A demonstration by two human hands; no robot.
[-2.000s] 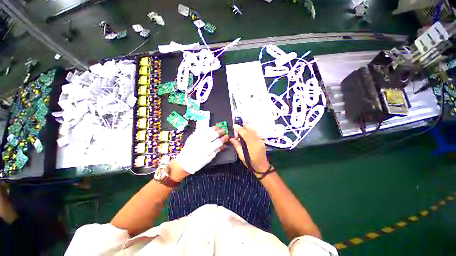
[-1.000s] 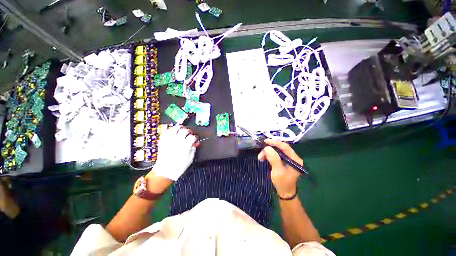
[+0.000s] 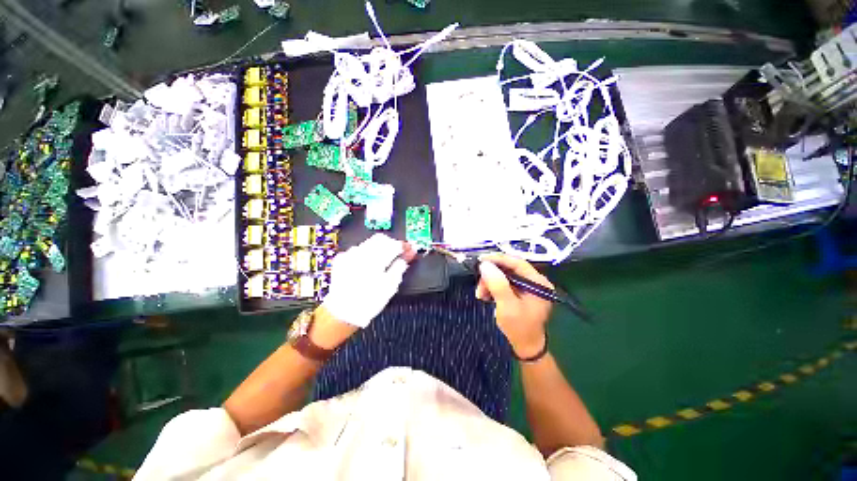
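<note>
A green circuit board (image 3: 418, 225) lies solder side up on the black tray (image 3: 315, 80), near its front right. My right hand (image 3: 515, 299), bare, holds the black soldering iron (image 3: 540, 289) like a pen, its tip pointing left at the board's lower edge. My left hand (image 3: 366, 280), in a white glove, is at the board's lower left with fingertips close to the iron's tip. A thin strand shows at these fingertips; I cannot tell whether it is solder wire. More green boards (image 3: 326, 204) lie loose in the tray's middle.
Rows of boards with yellow transformers (image 3: 254, 162) stand at the tray's left. White coiled cables (image 3: 383, 137) lie at its top and right of the white sheet (image 3: 470, 160). White housings (image 3: 164, 169) are heaped left. The soldering station (image 3: 700, 155) and yellowish sponge (image 3: 772, 169) are right.
Since one second ago, my left hand has moved right to the board's lower edge. My right hand has moved slightly left with the iron. Two seconds ago both hands were together at the board.
</note>
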